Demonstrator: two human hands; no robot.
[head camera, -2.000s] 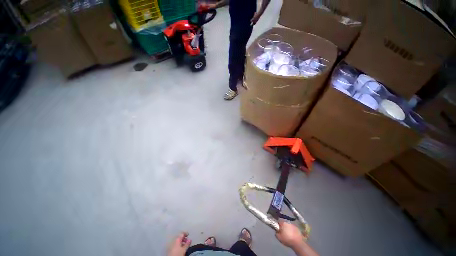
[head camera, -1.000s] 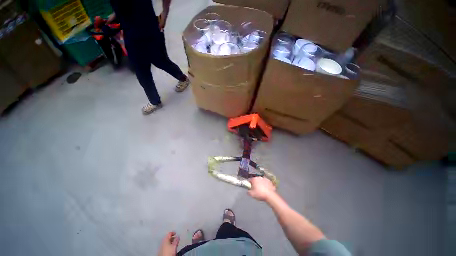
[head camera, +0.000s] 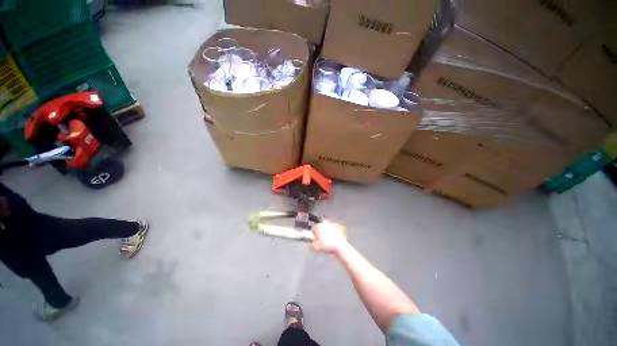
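Note:
My right hand (head camera: 328, 237) is closed on the right part of the pallet truck handle (head camera: 281, 233), a loop wrapped in pale yellowish tape. A short dark drawbar joins it to the orange pallet truck head (head camera: 303, 181). The head stands right against two tall open cartons; its forks are hidden. The left carton (head camera: 254, 128) and the right carton (head camera: 358, 135) are filled with clear round containers with white inside. My left hand is not in view.
A person's legs (head camera: 67, 236) are at the left, beside a red and black powered truck (head camera: 81, 138). Green crates (head camera: 61, 51) stand behind it. Film-wrapped cartons (head camera: 487, 101) are stacked at the right, with a green crate (head camera: 578, 172) beside them.
The view has turned right, so cartons and truck head sit further left. The person has shifted to the left edge. My left hand has left the picture; my right hand still holds the handle.

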